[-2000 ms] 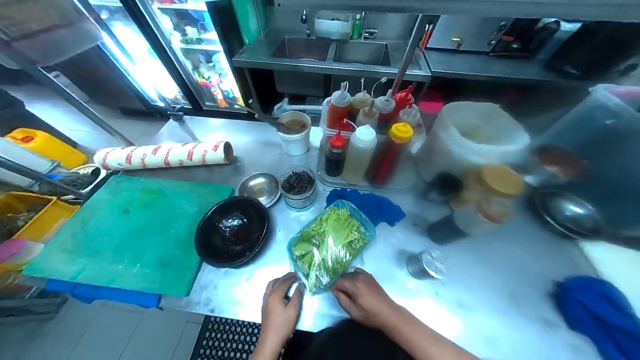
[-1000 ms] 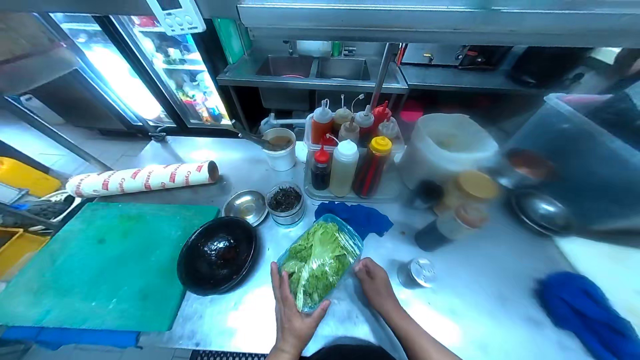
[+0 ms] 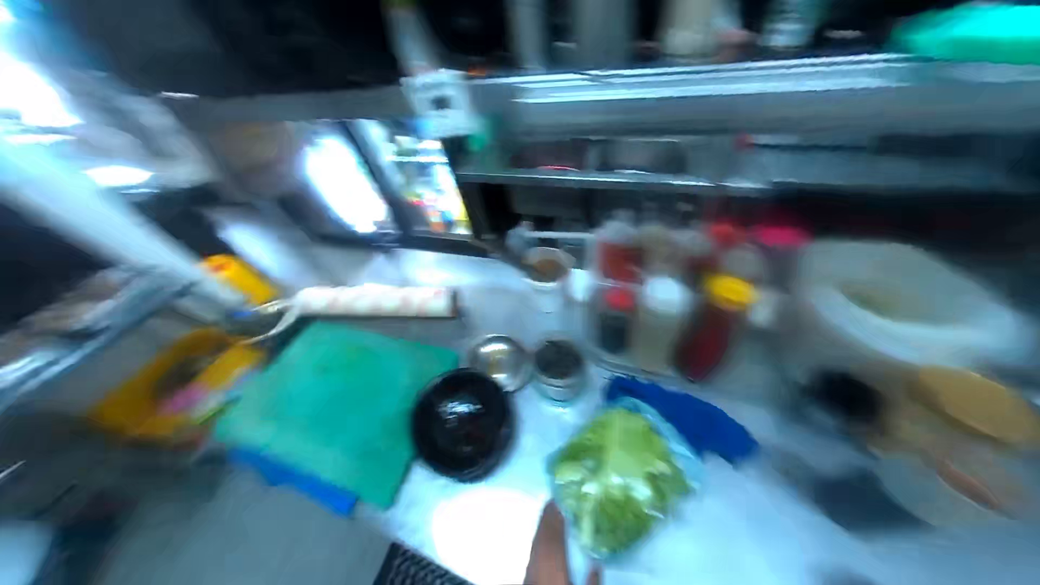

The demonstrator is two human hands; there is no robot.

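A blue tray of green lettuce under clear film (image 3: 621, 479) lies on the steel worktop, blurred by motion. At the bottom edge, only some fingers of my left hand (image 3: 552, 548) show, at the tray's lower left corner; the rest is cut off, so its hold is unclear. My right hand is out of the frame. Left of the lettuce stands a black bowl (image 3: 463, 424) with something dark and glossy inside. Behind are a small metal bowl (image 3: 499, 361) and a jar of dark contents (image 3: 559, 361). A blue cloth (image 3: 691, 414) lies just behind the tray.
A green cutting board (image 3: 341, 406) is on the left, with a printed roll (image 3: 374, 301) behind it. Squeeze bottles (image 3: 666, 313) stand in a rack at the back. A large white tub (image 3: 902, 301) and a yellow-lidded container (image 3: 975, 402) are at the right. A shelf edge crosses above.
The view has swung up and to the left. My right hand has gone out of view, and my left hand, lying over the lettuce tray a second ago, now shows only at the bottom edge.
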